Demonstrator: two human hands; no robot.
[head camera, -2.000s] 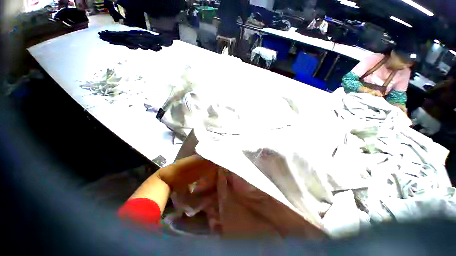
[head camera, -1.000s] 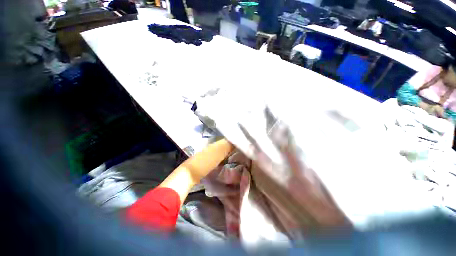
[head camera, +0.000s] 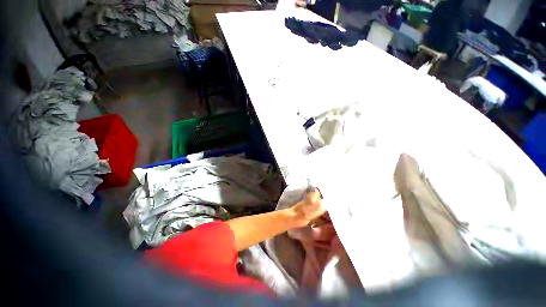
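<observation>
A pale grey-beige garment (head camera: 371, 198) lies over the near part of the white table and hangs over its edge towards my lap, with pinkish-beige areas in its folds. A dark label (head camera: 309, 123) shows at its far left end. My left hand (head camera: 310, 207) is at the table edge, its fingers closed on the garment's edge. The fingertips are partly hidden by the cloth. My right hand is not in view. No snips can be made out.
A blue-rimmed bin (head camera: 173, 162) with stacked pale garments (head camera: 197, 186) is at the left. Behind it are a green crate (head camera: 206, 133) and a red crate (head camera: 114, 147) beside a garment heap (head camera: 57, 138). Dark garments (head camera: 320, 33) lie at the white table's (head camera: 263, 78) far end.
The view has swung left, bringing the bin and crates in and putting the other person out. My left hand has come out from under the cloth to the garment's edge.
</observation>
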